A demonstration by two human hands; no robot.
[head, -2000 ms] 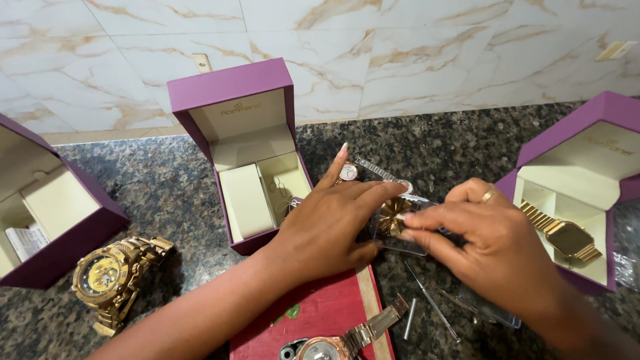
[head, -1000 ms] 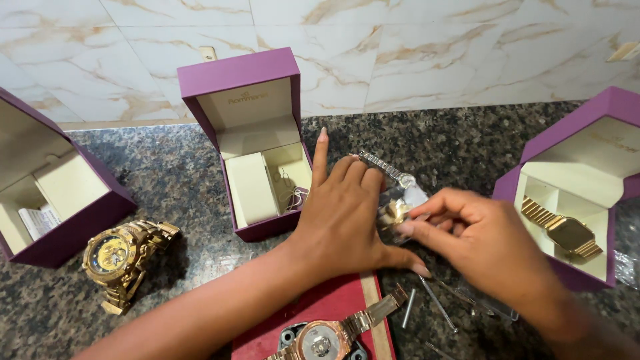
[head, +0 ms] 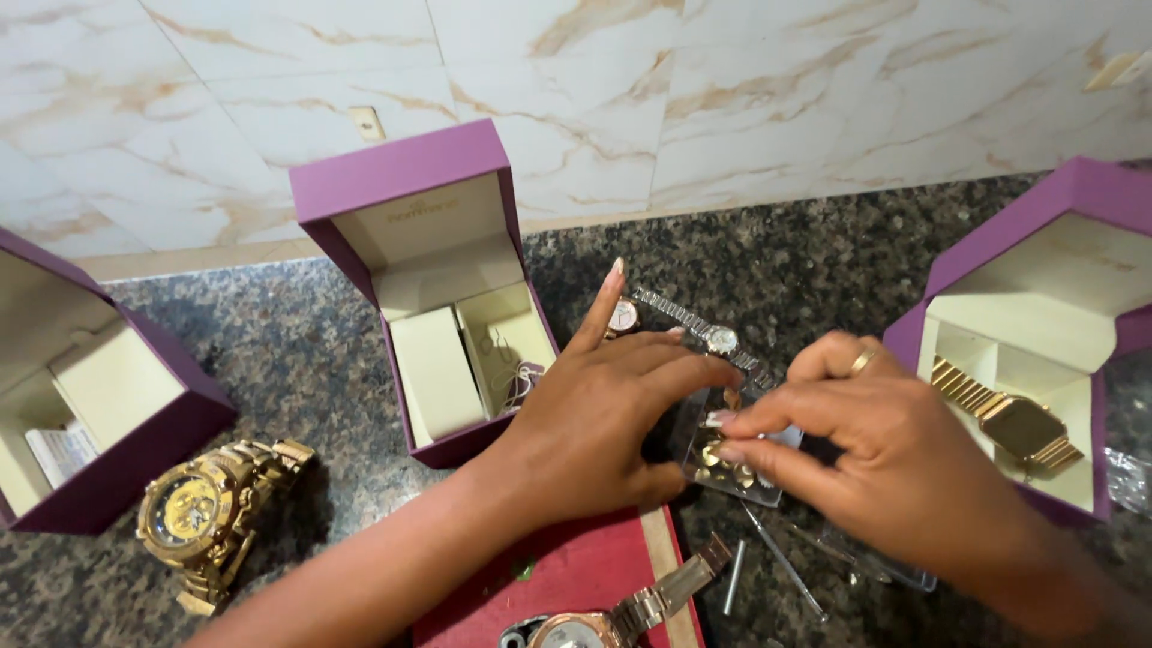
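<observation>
My left hand (head: 598,418) lies over the left edge of a clear plastic tray (head: 765,495), fingers apart. Small gold-coloured pieces (head: 715,453) lie in the tray. My right hand (head: 846,432), a ring on one finger, pinches at these pieces with thumb and forefinger; whether something is between the fingertips cannot be told. Just beyond my left hand are a silver bracelet watch (head: 721,339) and a small rose-gold watch (head: 623,316). Nearer, a rose-gold watch (head: 576,632) with its band spread rests partly on a red board (head: 540,576). A thin metal tool (head: 785,562) and a short metal rod (head: 734,578) lie beside it.
An open purple watch box (head: 405,193) stands behind my left forearm. Another purple box (head: 171,432) is at the left, near a large gold watch (head: 184,508). At the right, a third purple box (head: 1102,432) holds a gold watch (head: 1024,427). A tiled wall (head: 576,108) rises behind.
My left hand has shifted from lying flat with its fingers pointing away to a place at the tray's left edge. My right hand stays over the small gold-coloured pieces.
</observation>
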